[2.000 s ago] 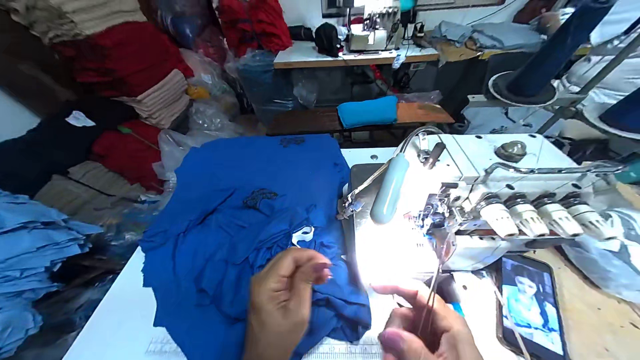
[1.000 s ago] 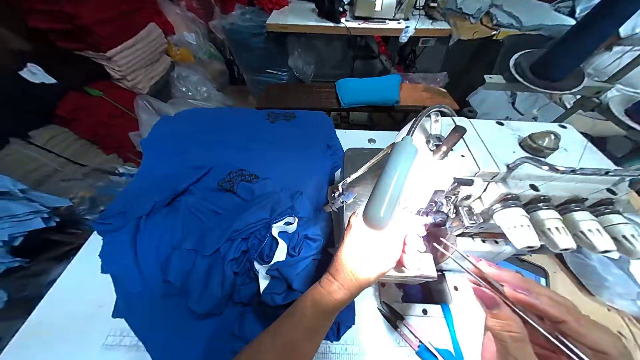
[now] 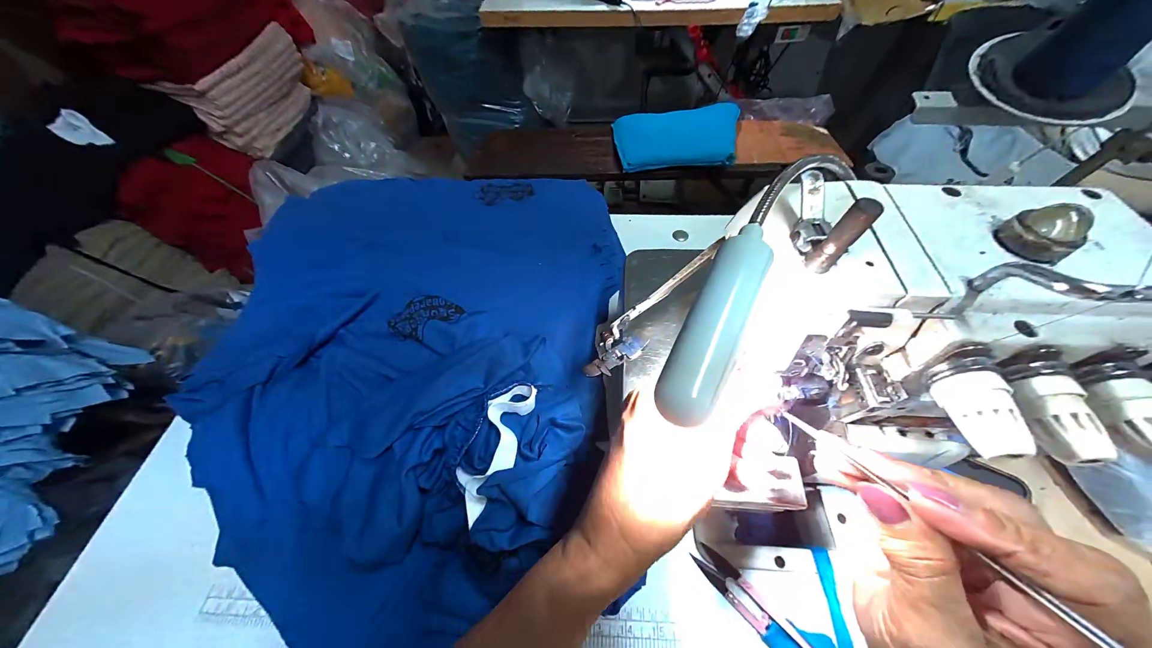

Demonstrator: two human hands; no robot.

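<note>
My right hand (image 3: pixel 972 549) holds metal tweezers (image 3: pixel 900 490), their tips at the needle area of a white overlock sewing machine (image 3: pixel 954 234). My left hand (image 3: pixel 661 486) reaches beneath the grey-green lamp (image 3: pixel 715 328) to the machine's front; glare hides its fingertips, so whether they grip anything cannot be told. Left of the machine lies blue knit fabric (image 3: pixel 360 432) with dark printed patches and a curled white strip (image 3: pixel 502 441) on it. Thread snips (image 3: pixel 742 598) rest below the machine's open front, beside a bright blue strip (image 3: pixel 832 594).
Stacks of light blue cloth (image 3: pixel 54 414) stand at the left, near red and beige bundles. Behind the machine, a wooden bench (image 3: pixel 540 148) bears a folded turquoise cloth (image 3: pixel 677 137). Tension dials (image 3: pixel 981 409) line the machine's right side. A dark thread cone (image 3: pixel 1071 58) stands at upper right.
My left hand has moved from over the fabric's edge to the machine's front. My right hand, with the tweezers, has brought their tips to the needle area. The view is closer to the machine.
</note>
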